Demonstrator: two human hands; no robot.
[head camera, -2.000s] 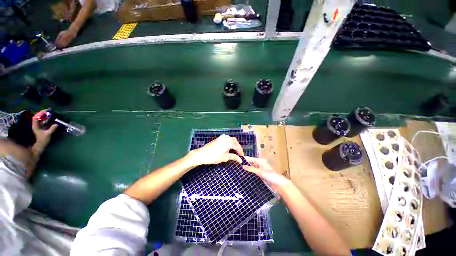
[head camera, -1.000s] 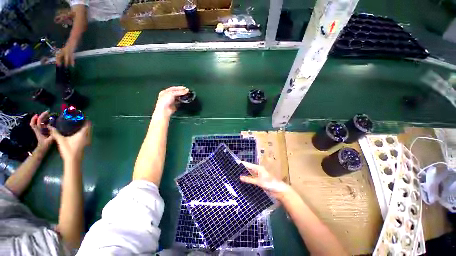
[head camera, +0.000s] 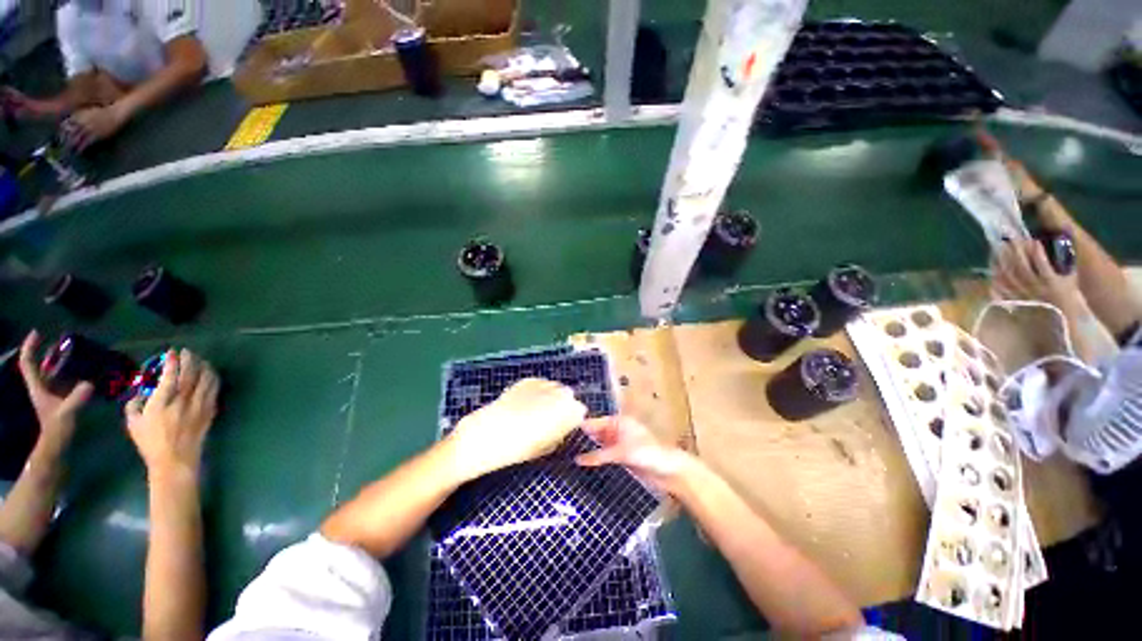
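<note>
A dark adhesive pad sheet with a white grid (head camera: 539, 545) is held tilted over a lower sheet stack (head camera: 501, 369) with the same grid. My right hand (head camera: 636, 453) grips the held sheet near its upper right edge. My left hand (head camera: 520, 428) is over the sheet's upper corner, its fingertips close to my right fingertips. The back of the hand hides what is between the left fingers. No cylinder is in my hands.
Black cylinders stand on the belt (head camera: 486, 269) and the cardboard mat (head camera: 812, 383). A white post (head camera: 708, 163) rises ahead. Holder strips (head camera: 974, 513) and a small fan (head camera: 1090, 407) lie right. Neighbours' hands work at left (head camera: 173, 407) and right (head camera: 1037, 273).
My left hand has come back from a cylinder on the belt to the held sheet. My right hand keeps hold of the sheet. Another person's arms have appeared at right. The view has shifted.
</note>
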